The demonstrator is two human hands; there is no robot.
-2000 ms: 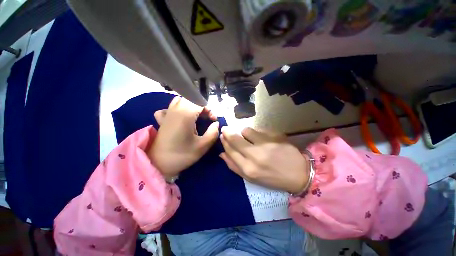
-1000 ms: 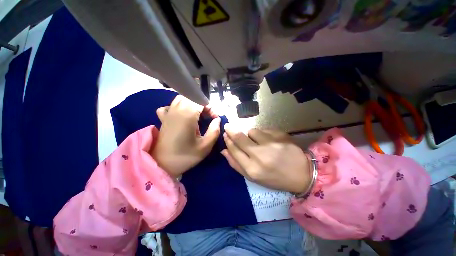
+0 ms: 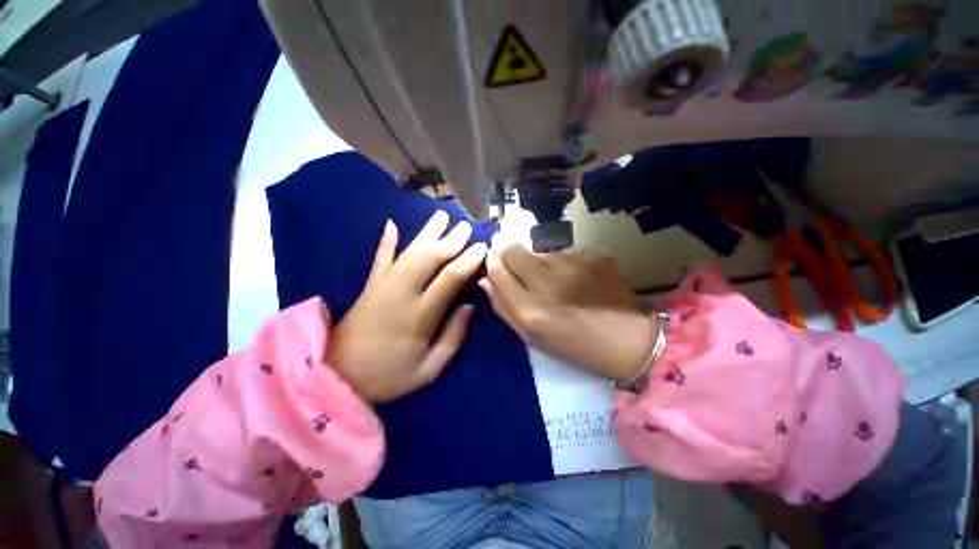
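A navy cut panel lies on the white table, its upper edge reaching under the needle area of the off-white sewing machine. My left hand lies flat on the panel with fingers spread, fingertips just below the presser foot area. My right hand is at the panel's right edge, fingers bent and pinching the edge close to the needle. The foot and needle are small and partly hidden by the glare and the machine head.
Larger navy panels lie at the left. Navy scraps lie on the bed behind orange-handled scissors. A smartphone is at the far right. Printed ruler marks run along the table's front.
My left hand has opened from a pinch at the edge and now lies flat with spread fingers. The panel's upper part sits slightly higher. The view has shifted a little.
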